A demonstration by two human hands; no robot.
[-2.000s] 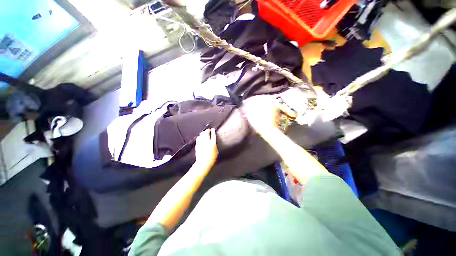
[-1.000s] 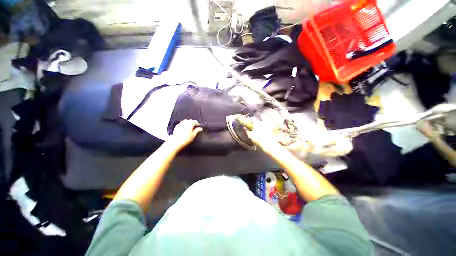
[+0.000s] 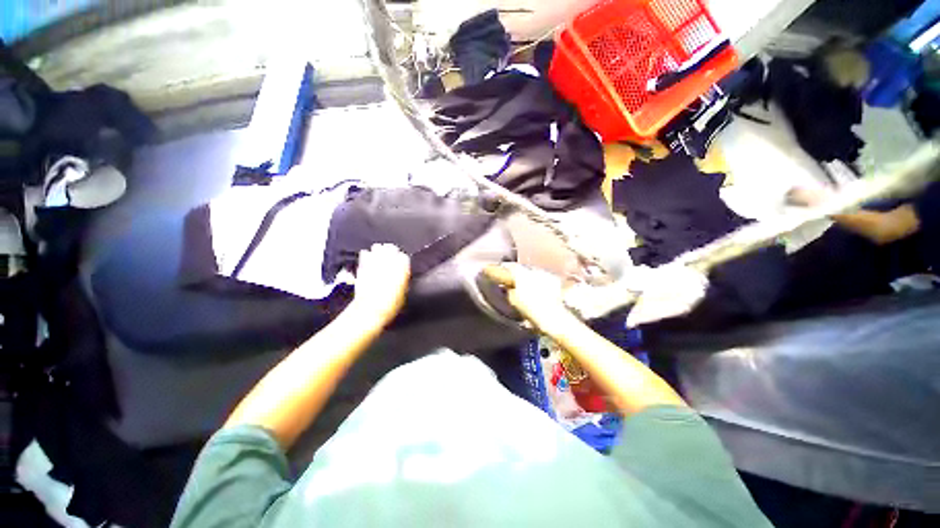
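A dark garment piece (image 3: 387, 222) with white areas (image 3: 283, 242) at its left lies on the padded pressing board (image 3: 149, 284). My left hand (image 3: 381, 278) is at the near edge of the dark cloth; its fingertips are overexposed, and whether they pinch the cloth cannot be told. My right hand (image 3: 536, 294) is closed on the handle of the steam iron (image 3: 498, 293). The iron is at the board's near edge, right of the dark cloth, and looks tilted. A pale knotted hose (image 3: 665, 294) runs to it from the upper right.
A thinner cord (image 3: 443, 144) hangs across the board. Dark garments (image 3: 515, 134) lie behind it, with a blue-and-white long box (image 3: 283, 119) at left. A red basket (image 3: 639, 72) stands upper right. A blue crate (image 3: 593, 421) is below. Another person's arm (image 3: 876, 222) shows at right.
The iron has moved from the dark cloth's right end to the board's near edge, tilting more. My left hand stays at the cloth's near edge. The camera view has shifted.
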